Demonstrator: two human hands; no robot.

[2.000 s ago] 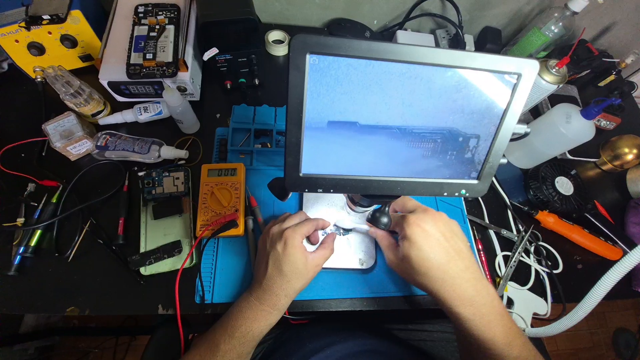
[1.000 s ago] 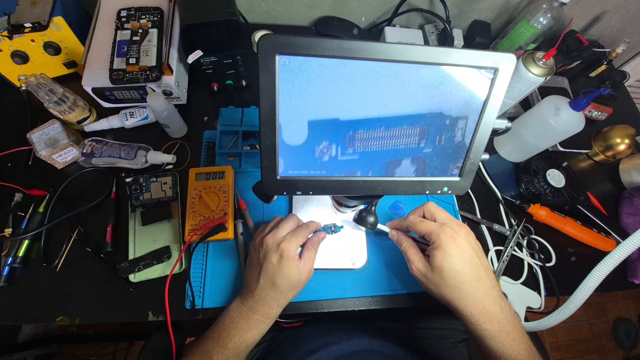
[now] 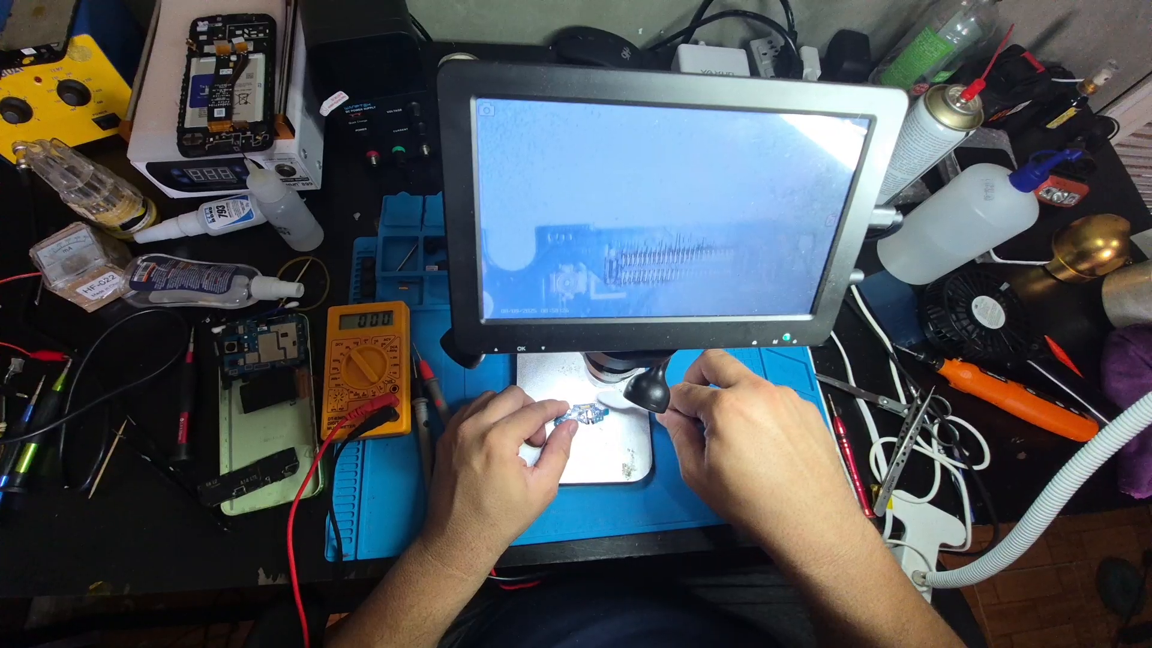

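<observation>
My left hand point(image 3: 511, 454) grips the left edge of a small blue circuit board point(image 3: 583, 414) between thumb and fingers, over the metal base point(image 3: 621, 459) of a digital microscope. My right hand point(image 3: 742, 432) is at the base's right side, fingers closed on a thin white-tipped tool point(image 3: 619, 399) that reaches toward the board; the microscope's black lamp head point(image 3: 646, 391) hides part of it. Above the hands, the microscope's screen point(image 3: 661, 211) shows a blurred, enlarged connector with rows of pins. A blue silicone work mat point(image 3: 387, 517) lies under the base.
Left of the mat's middle are a yellow multimeter point(image 3: 364, 369) with red and black leads and a green phone housing point(image 3: 270, 405) with a board. Bottles point(image 3: 202, 281) stand and lie farther left. To the right are scissors point(image 3: 900, 445), an orange-handled tool point(image 3: 1017, 398) and a white hose point(image 3: 1062, 504).
The right hand has moved up and in toward the lamp head since one second ago. The left hand still holds the board. The connector on the screen has shifted and become blurred.
</observation>
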